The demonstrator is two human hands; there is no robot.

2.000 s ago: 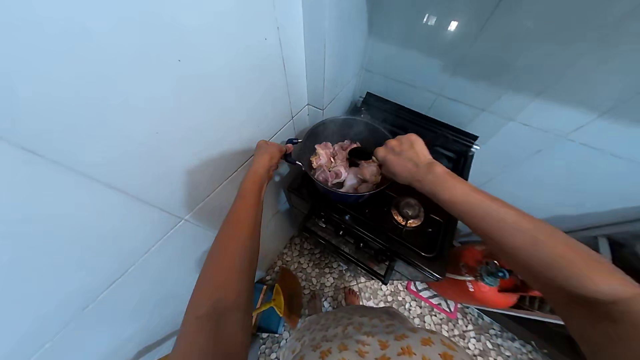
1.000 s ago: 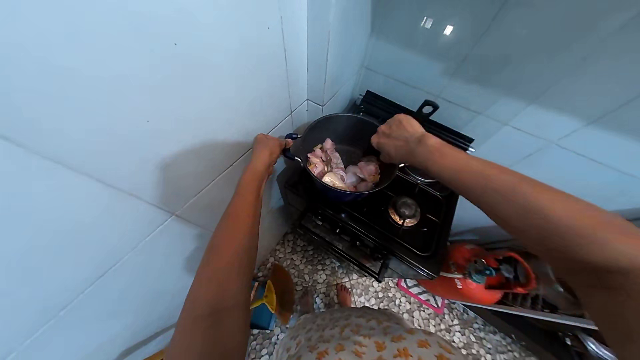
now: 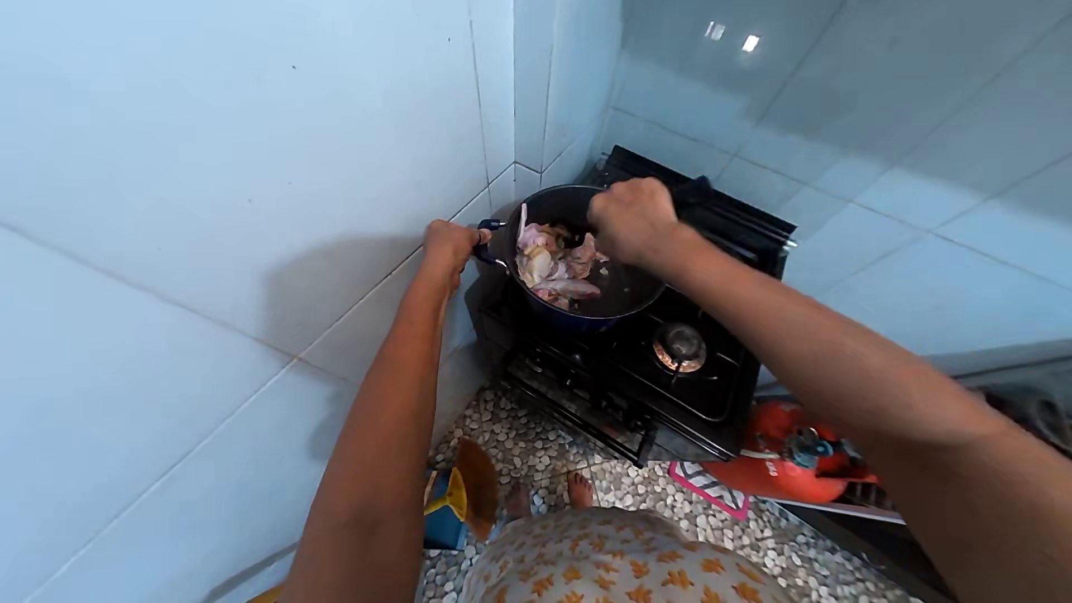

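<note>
A dark blue pot [image 3: 624,293] with a black inside stands on the back left of a black gas stove [image 3: 720,368]. Pieces of raw-looking chicken [image 3: 548,264] lie bunched toward its left side. My left hand [image 3: 452,244] grips the pot's left handle [image 3: 490,243] near the tiled wall. My right hand [image 3: 636,219] is closed in a fist above the pot's right rim. Whatever it holds is mostly hidden by the fist, and a utensil cannot be made out clearly.
A bare burner [image 3: 679,347] sits at the stove's front. Tiled walls [image 3: 335,167] meet behind the pot. On the right is a red gas cylinder [image 3: 779,477] with a regulator. A pink-edged mat [image 3: 712,486] and a yellow-handled object [image 3: 455,494] lie on the pebbled floor, near my feet.
The chicken pieces have shifted to the pot's left side, baring more of its bottom on the right. My right hand has moved about over the pot; my left hand stays at the handle.
</note>
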